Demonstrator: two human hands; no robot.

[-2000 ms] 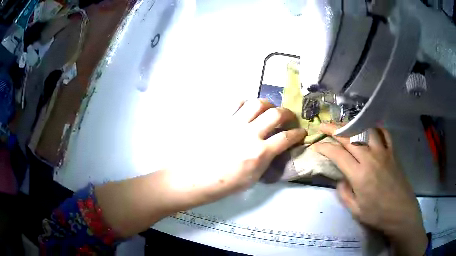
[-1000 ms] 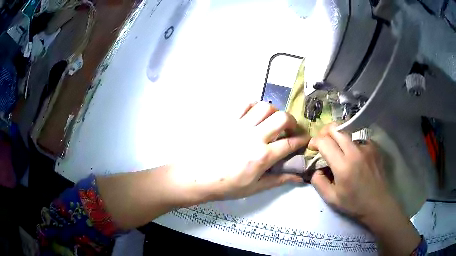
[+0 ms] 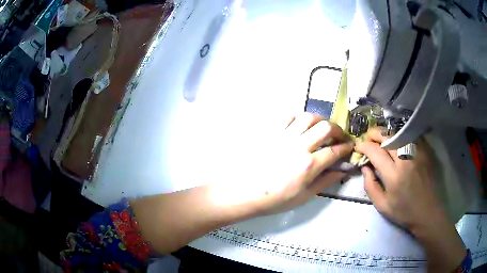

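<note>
The olive cloth piece (image 3: 340,104) looks yellow-green under the lamp and runs beside and under the presser foot (image 3: 359,123). My left hand (image 3: 299,165) pinches its near edge with thumb and fingers, just in front of the foot. My right hand (image 3: 398,184) pinches the same cloth from the right, its fingertips almost touching the left ones. A bit of grey cloth (image 3: 344,167) shows under the left fingertips. More pale cloth (image 3: 446,170) lies beyond my right hand. The sewing machine head (image 3: 406,69) hangs over the work. The needle is too small to make out.
The white table (image 3: 256,234) has a printed ruler scale along its front edge. Orange-red handles (image 3: 474,152) lie on the bed at far right. A brown board (image 3: 125,85) with a narrow strip (image 3: 80,120) is at left, beside a cloth pile (image 3: 21,101). A blue-violet plate (image 3: 319,108) shows beside the cloth.
The whole view has shifted, so things sit further right. Both hands stay pinched on the cloth near the foot. Less grey cloth shows under the left hand, and the metal bed's front edge shows again.
</note>
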